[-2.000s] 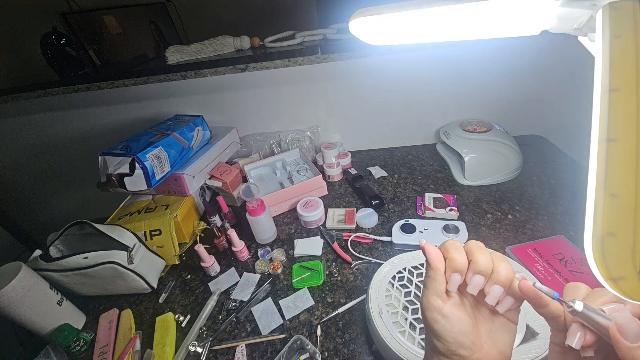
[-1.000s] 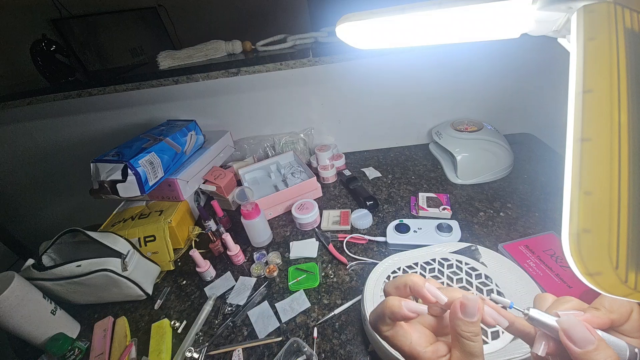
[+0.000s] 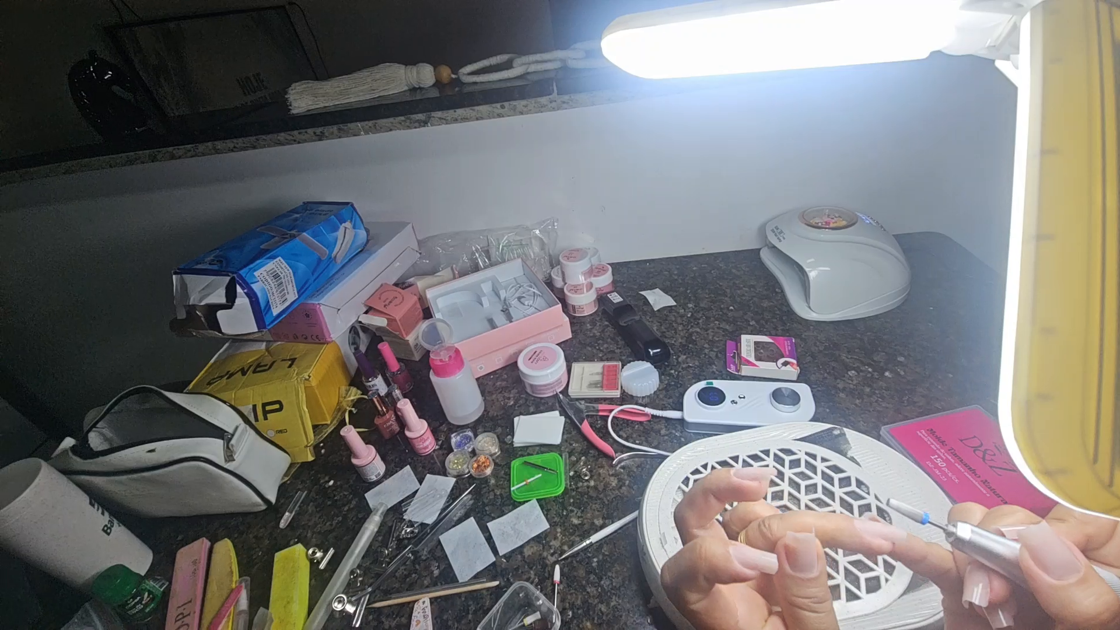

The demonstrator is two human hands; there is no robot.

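Observation:
My left hand is over the white nail dust collector, palm side partly up, fingers curled, long pale nails showing, with nothing held in it. In my right hand, at the lower right, is the silver handpiece of an electric nail drill. Its white bit with a blue ring is close above a fingertip of my left hand; whether they touch I cannot tell. A finger of my right hand seems to meet that left finger. Behind the dust collector lies the white drill control unit with two round knobs.
A lit lamp hangs above, its yellow arm at the right. A white nail lamp stands at the back. Polish bottles, a pump bottle, a green case, a pink box and a white pouch crowd the left.
Two seconds ago my left hand was more upright with its nails in a row toward the camera; it has since turned and lowered over the dust collector. My right hand keeps the drill handpiece.

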